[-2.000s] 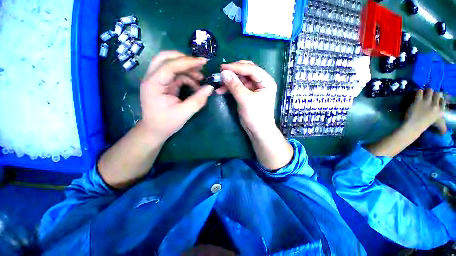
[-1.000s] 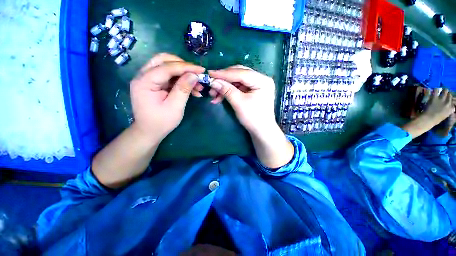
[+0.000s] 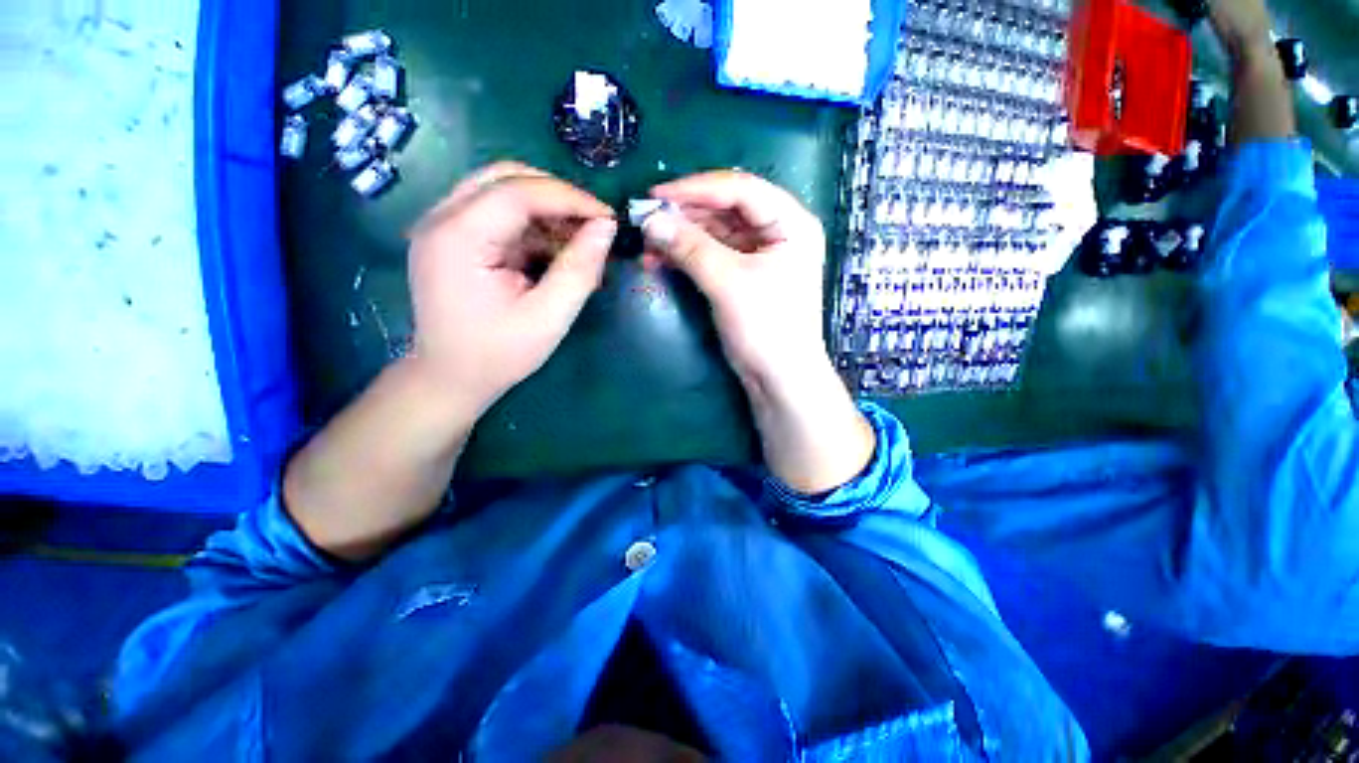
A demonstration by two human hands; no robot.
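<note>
A small silver-white cylindrical part (image 3: pixel 645 210) with a dark end is between the fingertips of both hands, above the dark green surface. My right hand (image 3: pixel 733 254) pinches it between thumb and forefinger. My left hand (image 3: pixel 514 283) is just left of it, its thumb and forefinger tips together near the dark end; whether they hold something small is hidden. A round black unit (image 3: pixel 598 119) with a white patch on top stands just beyond the hands. A loose pile of similar silver-white cylinders (image 3: pixel 358 112) lies beyond and left of my left hand.
A large blue bin (image 3: pixel 246 254) of translucent white parts is on the left. A small blue bin (image 3: pixel 885 52) stands beyond the hands, beside a clear parts tray (image 3: pixel 850 350). Past it are a red bin (image 3: pixel 1095 75), several black units (image 3: pixel 1118 246) and a neighbour's blue-sleeved arm (image 3: pixel 1267 298).
The part has moved slightly right and shows at my right fingertips; my left fingers have shifted on it. The neighbour's arm now reaches away, past the red bin.
</note>
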